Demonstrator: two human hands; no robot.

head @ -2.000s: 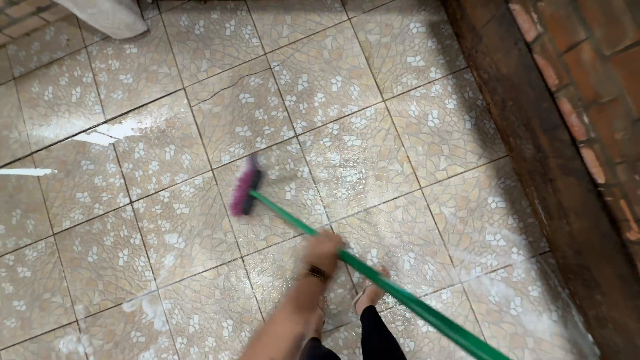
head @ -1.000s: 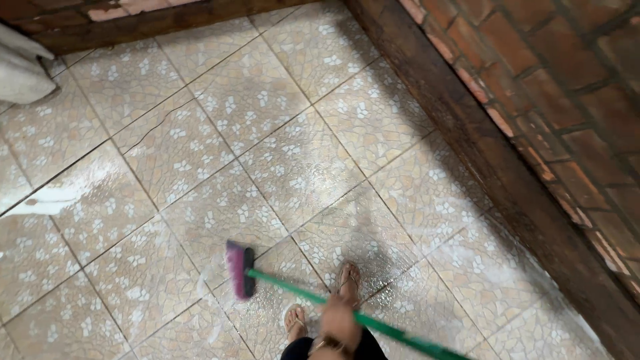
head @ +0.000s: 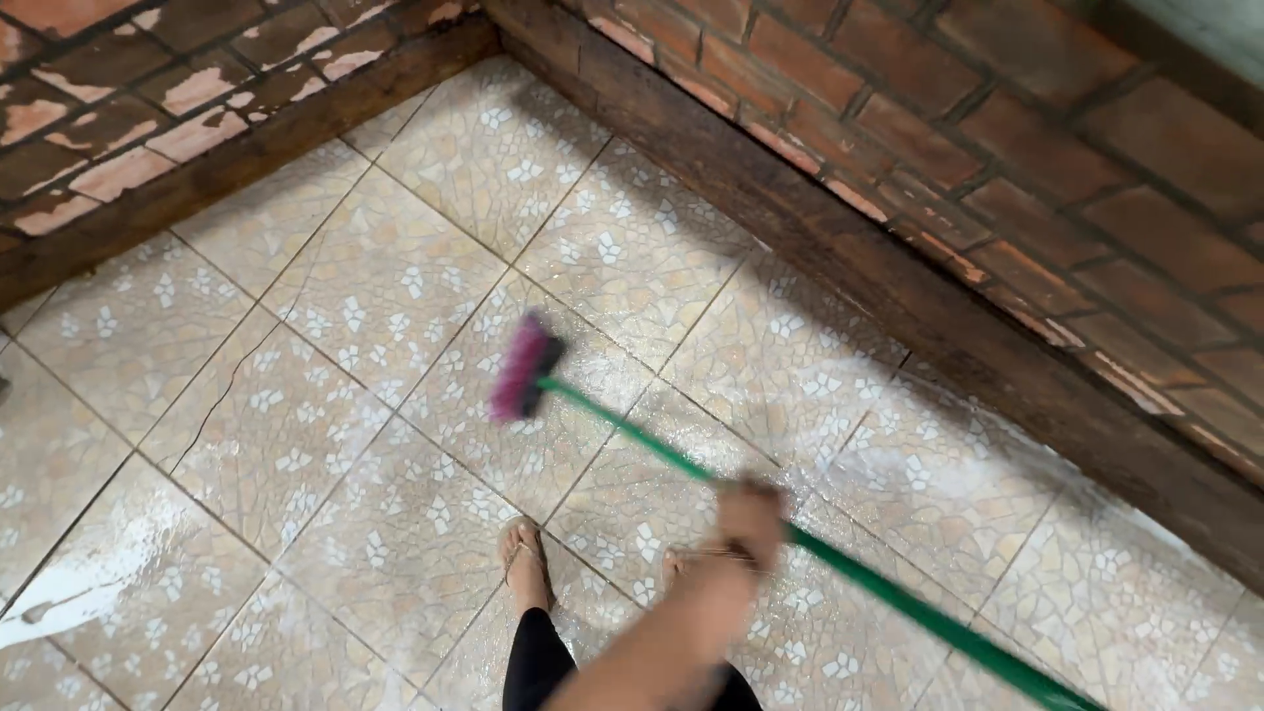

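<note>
My left hand [head: 750, 513], blurred, is closed around the green handle [head: 889, 591] of a broom, with a band or bracelet at the wrist. The handle slants from the lower right edge up to the broom head [head: 523, 367], which has pink-purple bristles and a dark block. That head rests on or just over the wet tiled floor [head: 326, 395], up and to the left of my hand. My right hand is out of view, as is the far end of the handle.
My sandalled feet [head: 523, 553] stand on wet, sudsy tiles. A dark brown baseboard [head: 790, 237] runs below the brick wall [head: 987, 148] on the right and meets another baseboard [head: 247, 158] in the corner. One tile has a crack.
The view has shifted considerably toward the corner. The broom head has moved over the floor, now farther from my feet than one second ago. My left hand has stayed on the handle.
</note>
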